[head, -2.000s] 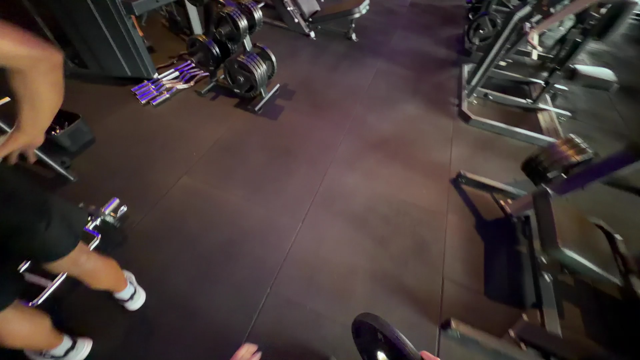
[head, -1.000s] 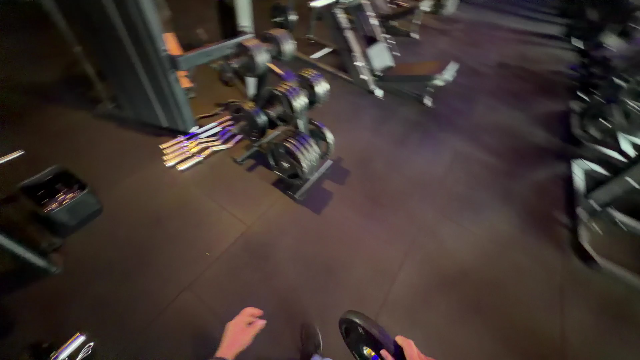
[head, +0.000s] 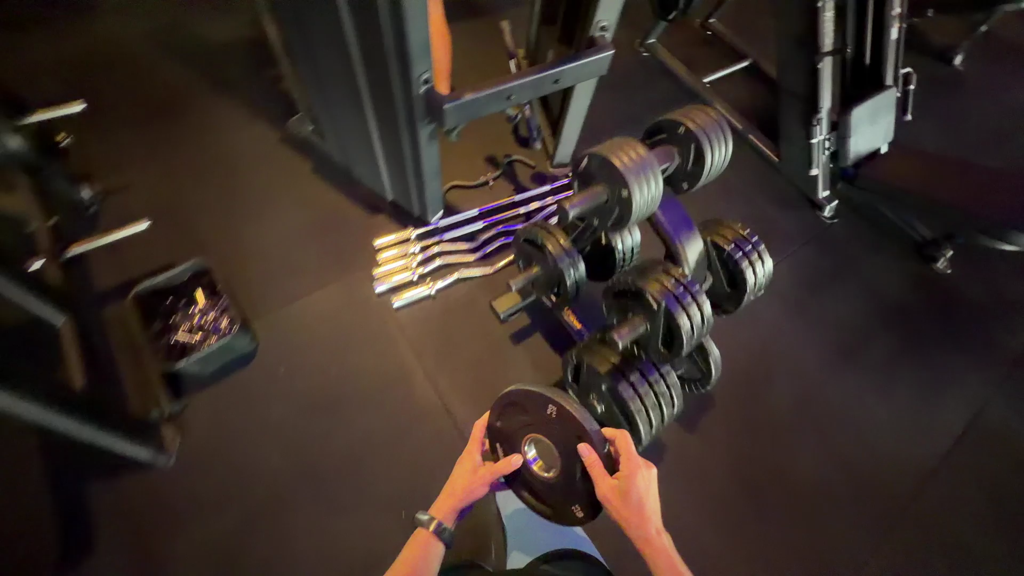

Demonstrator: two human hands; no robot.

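Note:
A black weight plate (head: 552, 500) with a metal-ringed centre hole is held between both hands, its face tilted up toward me. My left hand (head: 472, 472) grips its left edge, thumb on the face near the hole; a dark band is on that wrist. My right hand (head: 628, 484) grips the right edge, thumb on the face. Just beyond the held plate stands a plate rack (head: 680, 232) with stacks of black plates on its pegs. The nearest stack of plates (head: 632, 396) is low on the rack, close behind my right hand.
Several chrome barbells (head: 464, 260), some with bent shafts, lie on the floor left of the rack. A black bin (head: 216, 360) with small shiny items stands at the left. Behind are a machine frame (head: 528, 84) and another gym machine (head: 868, 120).
My left hand has come onto the plate, which earlier only my right hand held. The view has swung left and closer to the plate rack; the other person is out of view.

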